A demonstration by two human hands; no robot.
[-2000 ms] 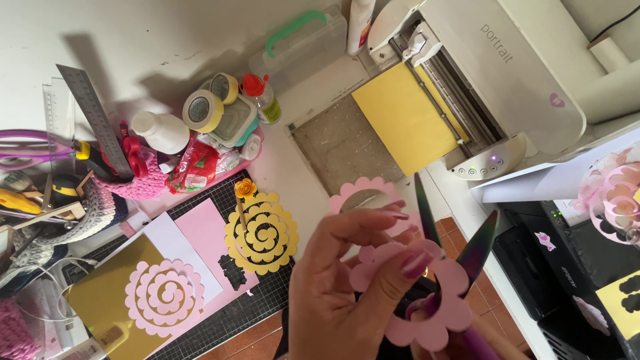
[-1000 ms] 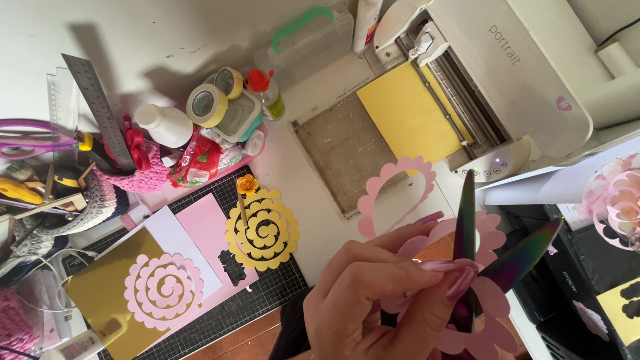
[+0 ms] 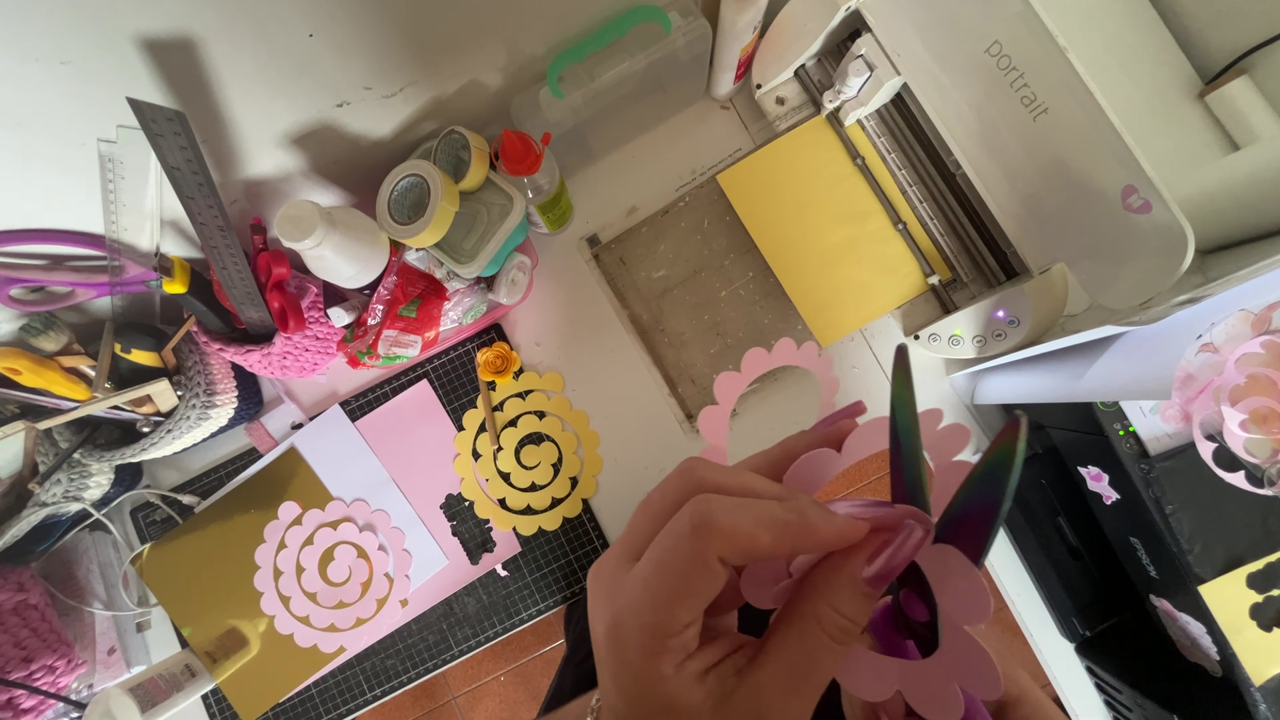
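My left hand (image 3: 740, 590) pinches a pink scalloped paper spiral (image 3: 960, 620) between thumb and fingers. Close against that thumb, scissors (image 3: 940, 470) with dark iridescent blades stand spread, the paper beside their blades. My right hand (image 3: 1010, 690), mostly hidden behind the paper, is on the purple scissor handles at the lower right. A scalloped loop of the paper (image 3: 770, 375) curves up past the fingers. To the left, a second pink spiral (image 3: 333, 575) lies on gold card, and a yellow spiral (image 3: 528, 453) lies on the cutting mat with a small rolled orange paper flower (image 3: 497, 362) near it.
A cutting machine (image 3: 1080, 130) holds yellow card (image 3: 830, 230) at the upper right. Tape rolls (image 3: 418, 203), a glue bottle (image 3: 537, 180), a white bottle (image 3: 330, 243) and a steel ruler (image 3: 205, 210) stand at the upper left. A black printer (image 3: 1130, 560) is at the right.
The scissor blades, more upright two seconds ago, have spread wider beside my left thumb. The pink paper has shifted in my left hand, and its scalloped loop now reaches farther out to the upper left.
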